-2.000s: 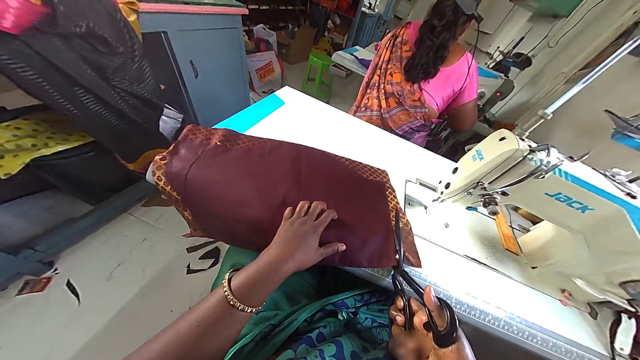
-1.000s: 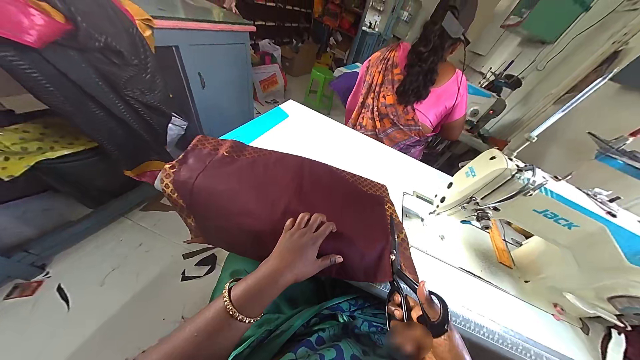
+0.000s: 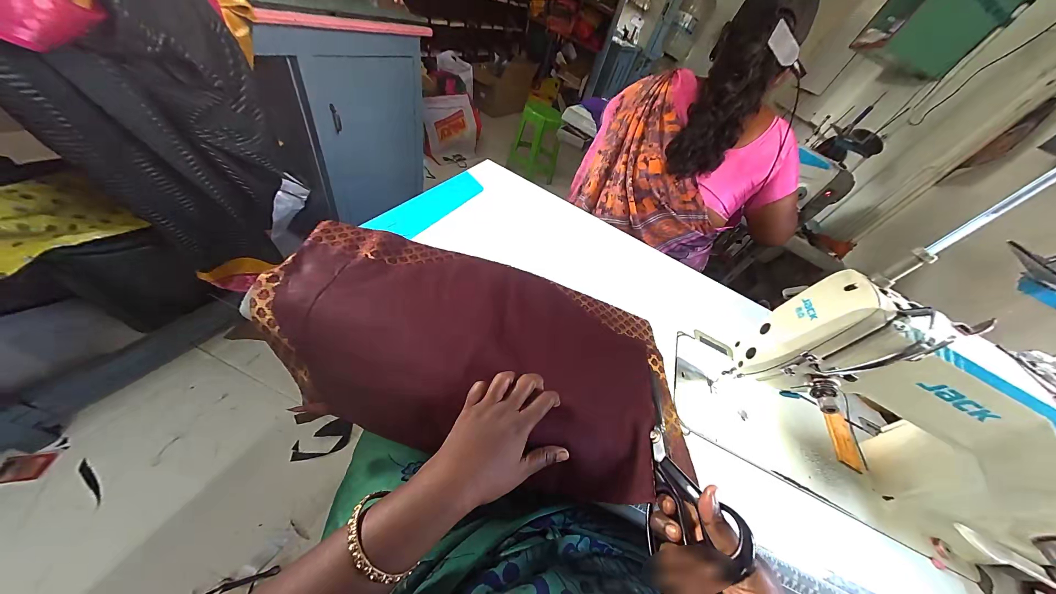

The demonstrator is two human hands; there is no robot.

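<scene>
A maroon fabric piece (image 3: pixel 462 346) with a gold-patterned border lies across the near edge of the white sewing table (image 3: pixel 528 223) and over the lap. My left hand (image 3: pixel 507 437), a gold bangle at its wrist, rests palm down on the maroon cloth with its fingers spread. At the cloth's right edge, my right hand (image 3: pixel 701 536) grips black-handled fabric scissors (image 3: pixel 676 478). Their blades lie along the line between the maroon cloth and the patterned border strip. The lower part of my right hand is blurred.
A Jack sewing machine (image 3: pixel 907 363) stands on the table at the right. Beyond the table a co-worker (image 3: pixel 701 148) sits with their back turned. A green stool (image 3: pixel 536 140) and a blue cabinet (image 3: pixel 363 124) stand behind. Dark garments (image 3: pixel 157 124) hang at the left; scraps lie on the floor.
My left hand stays flat on the cloth, and the scissors remain in my right hand at its right edge. The co-worker's head has turned somewhat to the right since the earliest frame.
</scene>
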